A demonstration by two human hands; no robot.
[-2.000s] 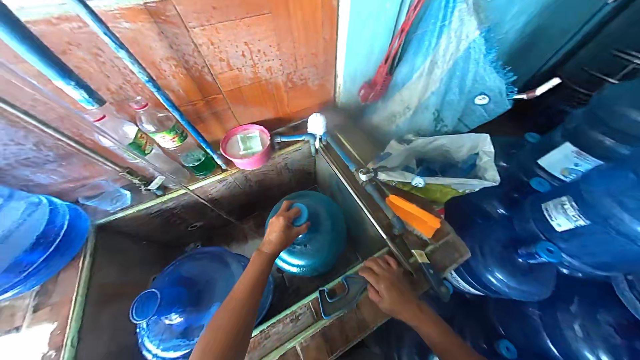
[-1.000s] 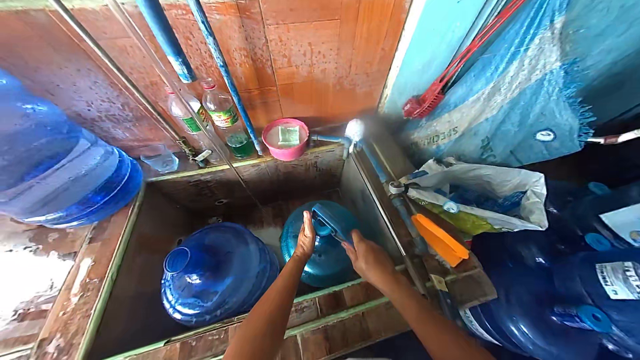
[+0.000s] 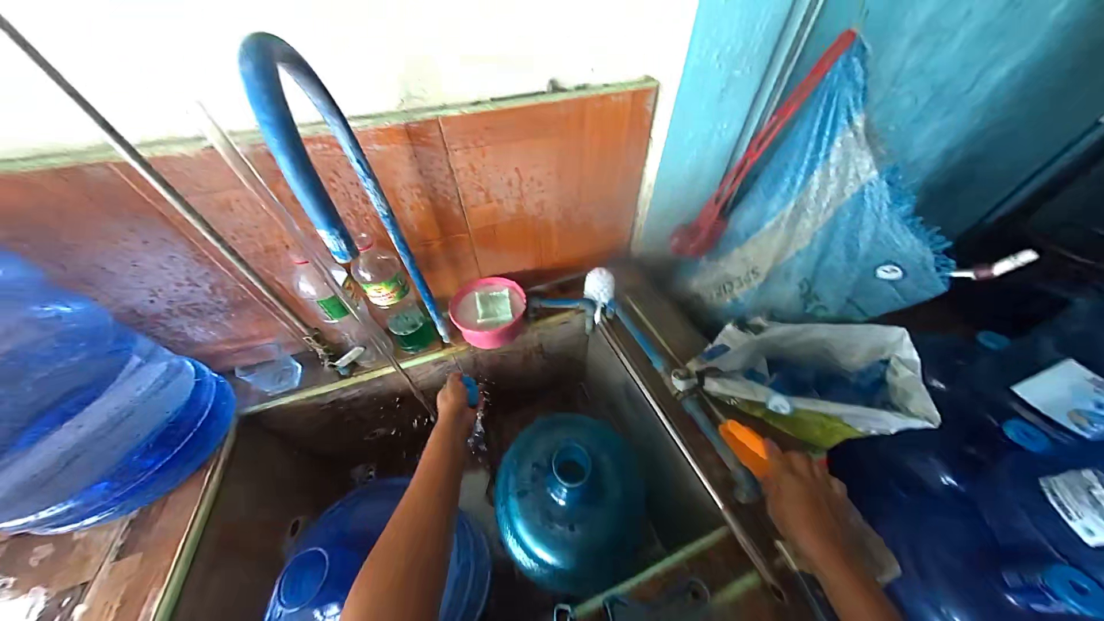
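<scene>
My left hand [image 3: 455, 401] grips a small blue cap [image 3: 470, 391] over the basin [image 3: 604, 379], with water splashing around it below the end of a thin blue pipe [image 3: 388, 224]. My right hand [image 3: 795, 487] lies against an orange plastic piece [image 3: 745, 447] on the basin's right ledge; whether its fingers are closed on it is hard to tell. A teal water jug [image 3: 561, 509] stands in the basin with its mouth uncovered. Left of it, partly behind my left forearm, is a blue water jug [image 3: 371, 552].
A pink tub [image 3: 488, 315] and plastic bottles [image 3: 384, 289] stand on the back ledge. A large blue jug [image 3: 95, 405] sits at left. An open white sack [image 3: 819, 371], more jugs [image 3: 1026, 517] and a hanging blue sack [image 3: 819, 224] are at right. Pipes run along the right ledge.
My left hand has moved from the teal jug to the back of the basin. My right hand has gone from that jug to the orange piece. The jug's mouth, capped two seconds ago, is uncovered.
</scene>
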